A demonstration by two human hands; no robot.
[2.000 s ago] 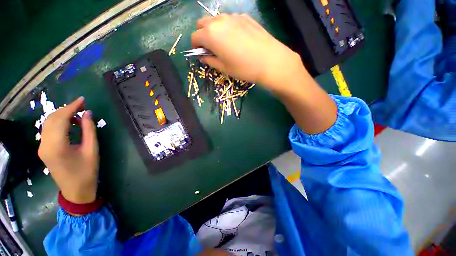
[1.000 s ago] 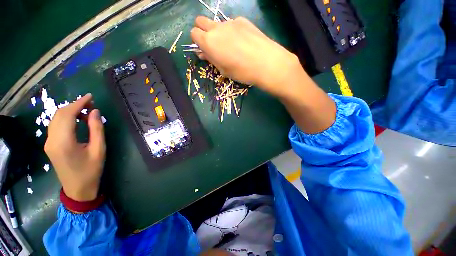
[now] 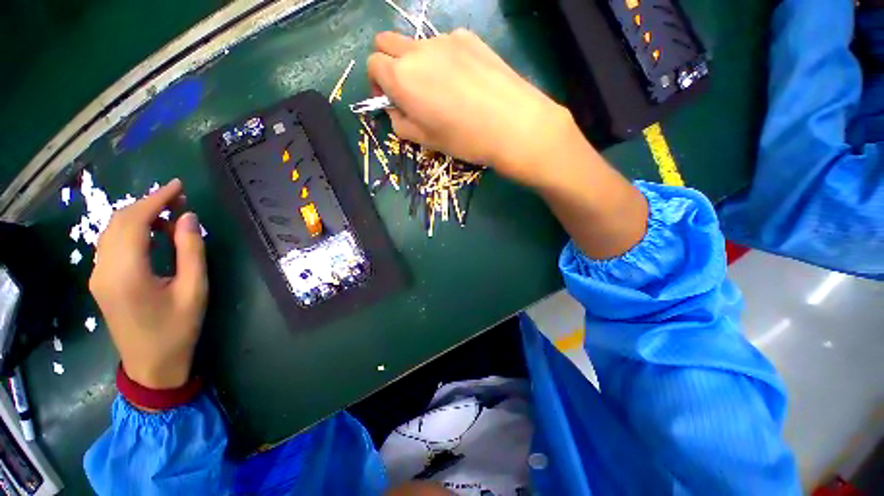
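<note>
A black phone housing (image 3: 281,184) with orange-gold patches lies on a matte black pad (image 3: 383,266). A silver-white circuit board (image 3: 325,268) fills its near end. My right hand (image 3: 465,97) is over the far side of a pile of thin tan strip parts (image 3: 446,184), right of the housing. Its fingers pinch a thin silvery item (image 3: 370,105) whose tips point left; I cannot tell whether it is tweezers or parts. My left hand (image 3: 150,286) rests left of the housing with thumb and forefinger apart and nothing visible in it.
White pieces (image 3: 97,208) are scattered beyond and left of my left hand. A second housing (image 3: 654,44) lies on a black block at upper right, near yellow tape (image 3: 663,155). A person's blue sleeve (image 3: 814,145) is at right. A marker pen (image 3: 21,407) is at the left edge.
My left hand has shifted slightly right. The silvery item in my right fingers has changed angle a little, while that hand stays over the strip pile. The housing has not visibly moved.
</note>
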